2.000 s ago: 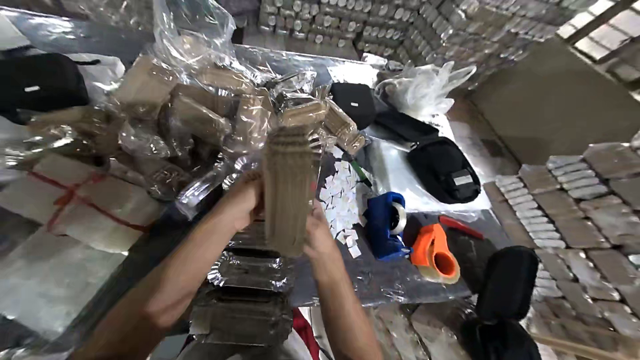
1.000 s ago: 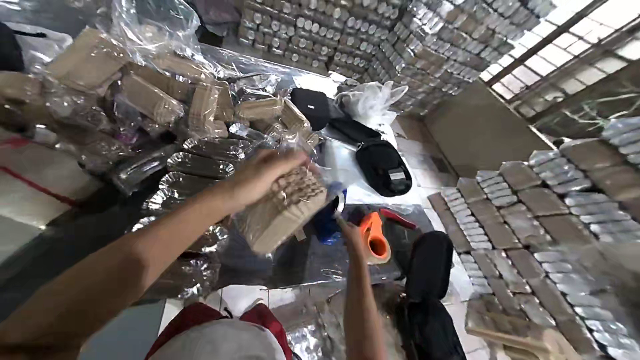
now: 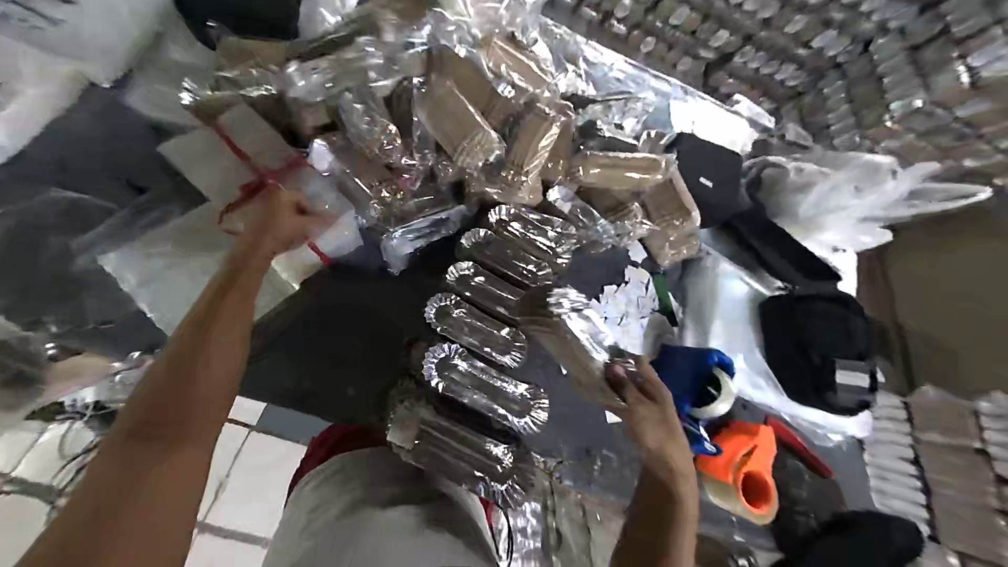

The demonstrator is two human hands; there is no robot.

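Note:
My left hand (image 3: 287, 220) reaches over a stack of translucent sheets (image 3: 213, 256) with a red ribbon (image 3: 260, 175), at the left of the dark table; whether its fingers grip anything is blurred. In my right hand (image 3: 642, 394) is the lower end of a plastic-wrapped stack of brown oblong trays (image 3: 571, 339). Silvery oblong fluted trays (image 3: 476, 324) lie in an overlapping row between my hands. A larger wrapped bundle (image 3: 453, 445) lies at the near end of that row. Small white paper pieces (image 3: 626, 303) are scattered just beyond my right hand.
Wrapped brown bundles (image 3: 457, 118) are heaped at the back. On the right are a blue tape dispenser (image 3: 685, 378), an orange tape dispenser (image 3: 740, 465), a red tool (image 3: 799, 447), black zip cases (image 3: 819, 350) and a clear plastic bag (image 3: 843, 197). More packed stacks (image 3: 957, 472) stand beyond the table.
My left hand has let go of the brown bundle and moved left to the sheets with the ribbon. My right hand now holds a wrapped bundle. The view has turned left.

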